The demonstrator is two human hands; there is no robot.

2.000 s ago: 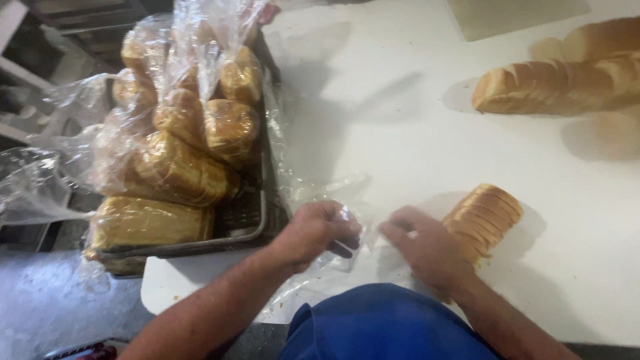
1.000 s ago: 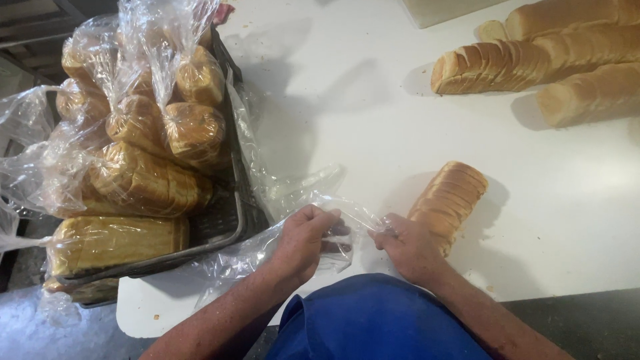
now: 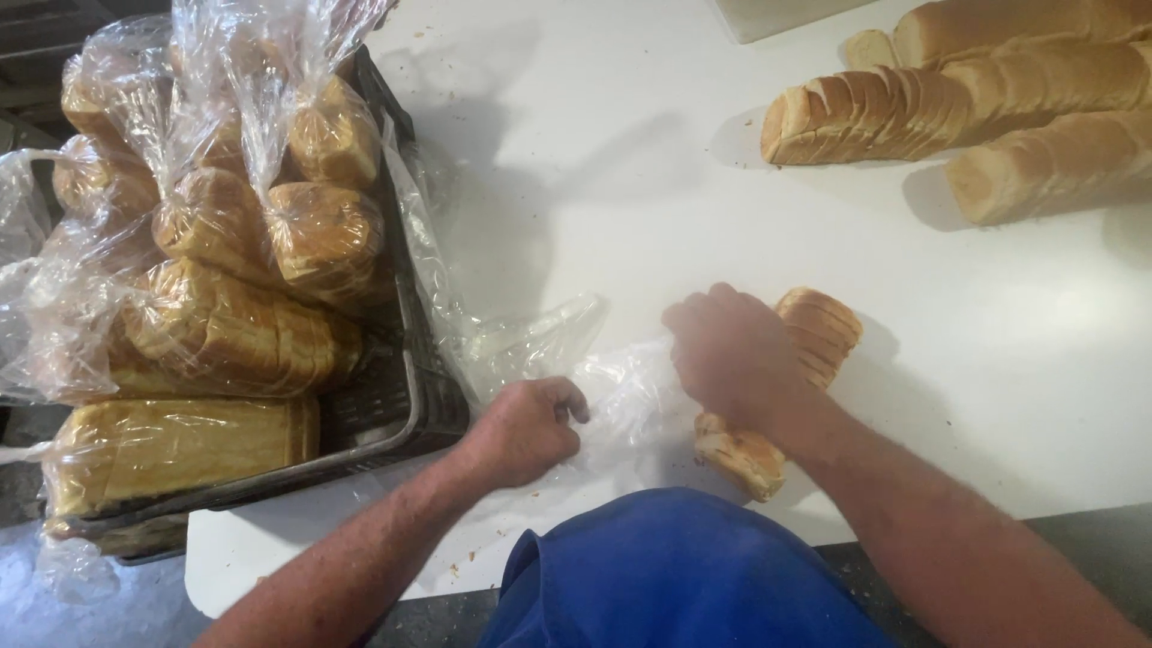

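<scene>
Near the table's front edge, a clear plastic bag (image 3: 625, 387) stretches between my two hands. My left hand (image 3: 531, 432) has its thumb and fingers curled at the bag's left side. Blurred, my right hand (image 3: 733, 355) is at the bag's right side, raised over a sliced loaf of bread (image 3: 819, 328) and covering its middle; whether its fingers grip the plastic cannot be told. More thin clear plastic (image 3: 540, 346) lies beyond my left hand, beside the crate.
At left a black plastic crate (image 3: 414, 396) holds several bagged loaves (image 3: 243, 333). Unbagged sliced loaves (image 3: 864, 112) lie at the upper right of the white table (image 3: 612, 216). The corner of a pale flat board or tray (image 3: 783, 13) shows at the top edge.
My right hand has lifted up and away from my body, over the loaf. The plastic between my hands is spread wider than a second ago.
</scene>
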